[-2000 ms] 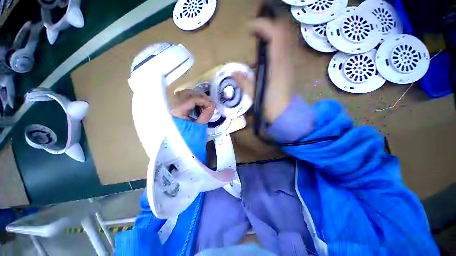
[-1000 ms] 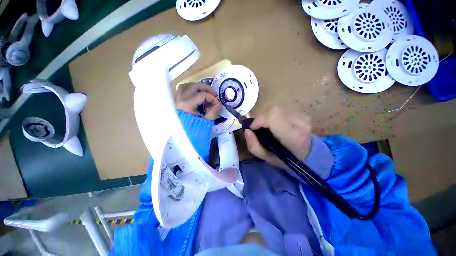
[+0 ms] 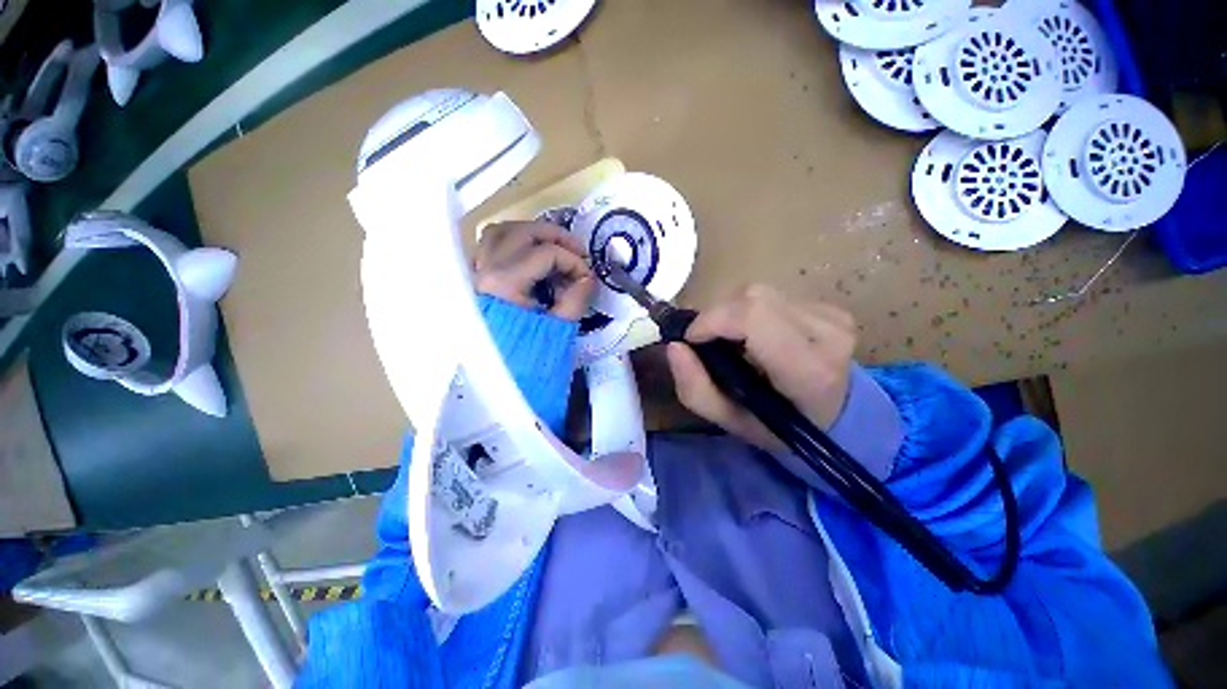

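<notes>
My right hand (image 3: 774, 357) holds a black soldering iron (image 3: 807, 438), its metal tip pointing up-left onto the speaker driver (image 3: 620, 250) of a white speaker plate (image 3: 674, 222). My left hand (image 3: 534, 269) has its fingertips pinched at the plate's left edge; what they hold is too small to tell. The white headphone assembly (image 3: 404, 289) arches over my left forearm. Its lower open shell (image 3: 471, 538) shows a small grey-white piece (image 3: 464, 495). A pale yellow pad (image 3: 588, 179) lies under the work.
Brown cardboard (image 3: 310, 337) covers the bench. Several slotted white speaker plates (image 3: 998, 179) lie at upper right, beside a blue tray (image 3: 1196, 222); another plate (image 3: 536, 19) is at the top. More headphones (image 3: 189, 323) sit on the green surface (image 3: 175, 464) at left. A thin strand lies at right.
My right hand came down from a blurred, raised position to the plate with the iron. In the last second the iron tip moved slightly; my left hand stayed almost in place.
</notes>
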